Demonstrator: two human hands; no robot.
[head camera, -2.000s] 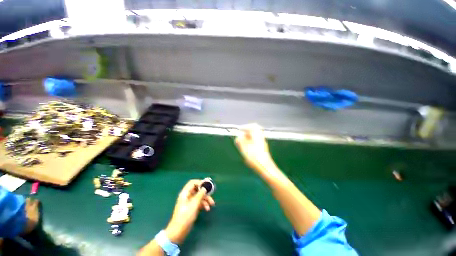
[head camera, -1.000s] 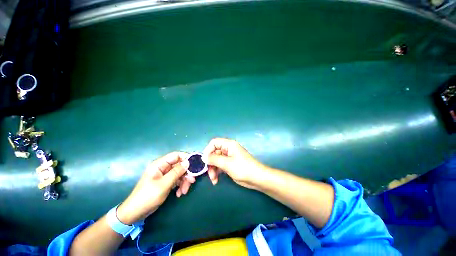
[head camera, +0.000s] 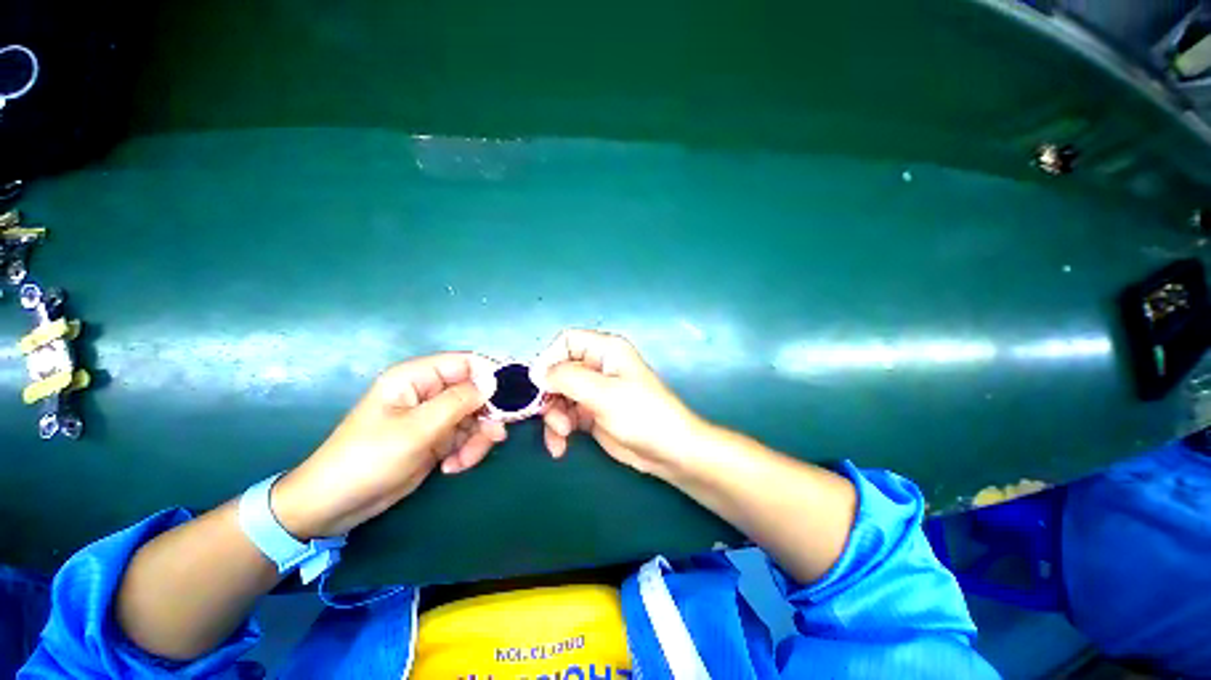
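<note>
A small round unit (head camera: 514, 389) with a black centre and a pale rim is held just in front of my body, over the green surface (head camera: 598, 253). My left hand (head camera: 422, 423) grips its left edge between thumb and fingers. My right hand (head camera: 608, 403) grips its right edge in the same way. The fingertips cover both side edges, and the underside is hidden. A pale blue wrist strap (head camera: 270, 529) is on my left wrist.
Gold and silver small parts (head camera: 51, 361) lie at the far left. A black tray (head camera: 67, 100) with a pale ring (head camera: 16, 72) is at the upper left. A small coppery item (head camera: 1056, 158) lies upper right. A black tray (head camera: 1166, 326) and a person's blue sleeve (head camera: 1139, 558) are at the right.
My right hand came back from the far side of the bench and joined my left hand on the round unit. The view tilted down, and the tray and parts now sit further left.
</note>
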